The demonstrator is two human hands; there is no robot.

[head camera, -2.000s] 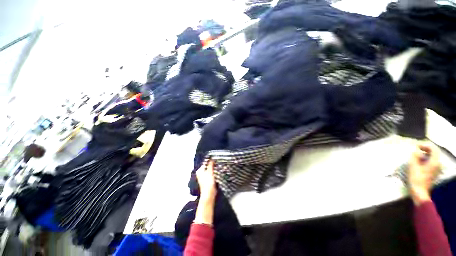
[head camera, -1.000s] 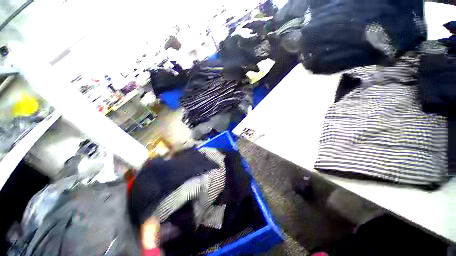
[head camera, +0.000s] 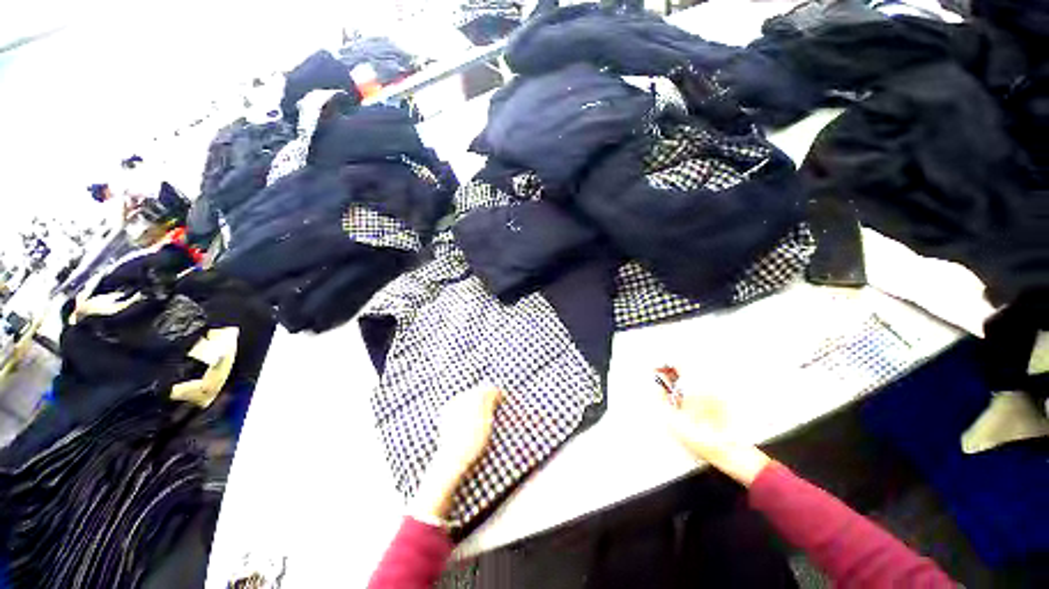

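A black-and-white checked panel with navy edges [head camera: 495, 357] lies flat near the table's front edge, joined or next to a puffy navy quilted jacket [head camera: 552, 127]. My left hand [head camera: 462, 446] rests on the lower part of the checked panel; its fingers are blurred, so any grip on the cloth cannot be told. My right hand [head camera: 704, 423] is over the white tabletop, right of the panel and apart from it. Its fingers are closed on a small reddish, partly shiny thing [head camera: 667, 382], possibly snips.
More navy and checked jackets [head camera: 322, 219] lie at the table's left. Black garments [head camera: 920, 150] are piled at the right. Striped dark garments [head camera: 115, 495] are stacked at far left. Printed marks [head camera: 863, 350] show on the white tabletop [head camera: 288, 460]. Blue material [head camera: 966, 460] is below right.
The view swung left to a blue crate, then returned to the table. The checked panel now lies spread out under my left hand. My right hand is nearer to it than two seconds ago.
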